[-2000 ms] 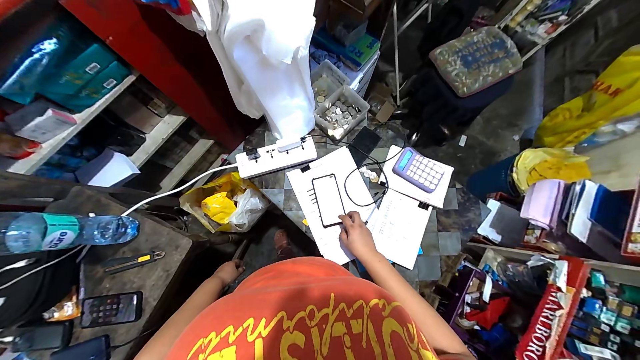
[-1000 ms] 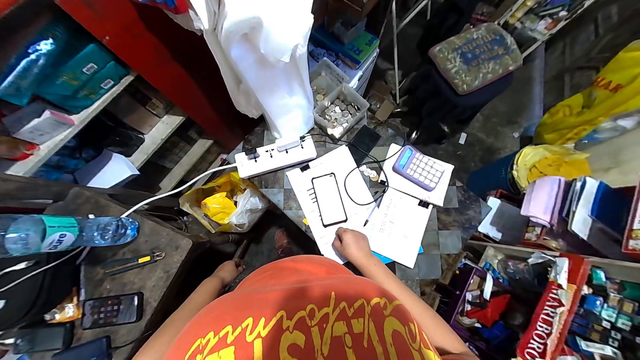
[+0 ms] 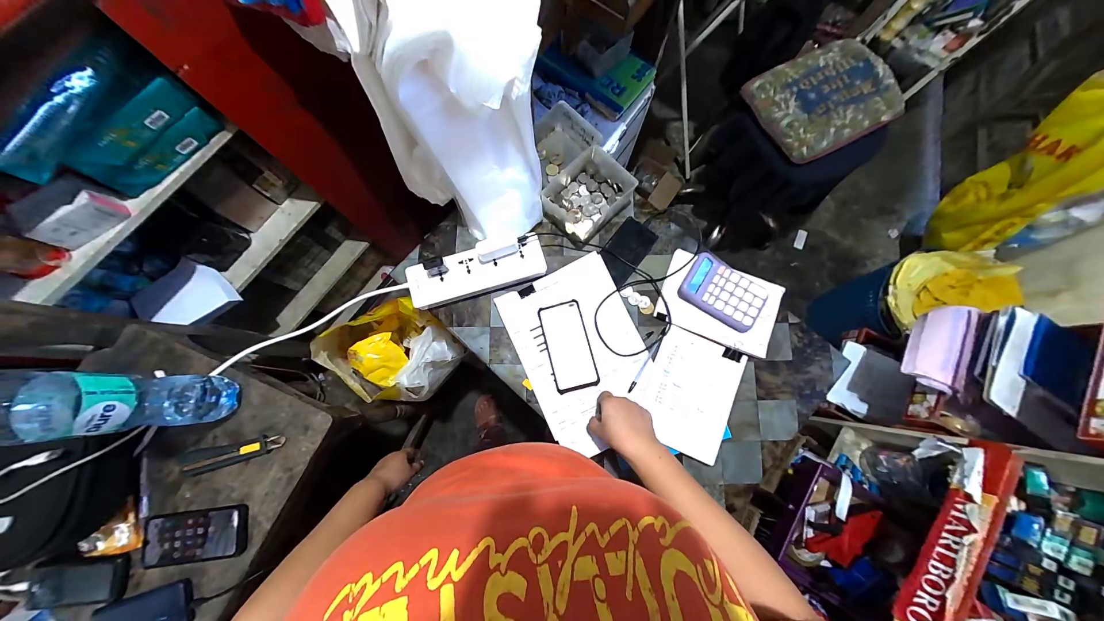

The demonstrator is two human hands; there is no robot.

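Note:
My right hand point(image 3: 623, 421) rests with curled fingers on the lower edge of a white paper sheet point(image 3: 562, 423); whether its fingers hold anything is unclear. Just above it lies a phone with a bright white screen point(image 3: 570, 347). A pen point(image 3: 643, 366) lies beside the hand, across the sheets. Right of the phone is a written sheet point(image 3: 690, 388), with a purple calculator point(image 3: 723, 291) on papers above it. A black cable point(image 3: 601, 328) loops between phone and calculator. My left hand point(image 3: 397, 470) hangs low at the left by a dark, thin edge, its grip hard to see.
A white power strip point(image 3: 476, 272) and a coin container point(image 3: 590, 195) stand beyond the papers. A yellow bag point(image 3: 388, 349) is left of the table. A wooden surface point(image 3: 285, 431) at left bears a water bottle point(image 3: 112, 407), cutters point(image 3: 231, 454) and a phone point(image 3: 196, 536). Shelves flank both sides.
Two seconds ago my right hand was at the phone's lower edge; it has drawn back from it towards my body. The left hand stays low at the left.

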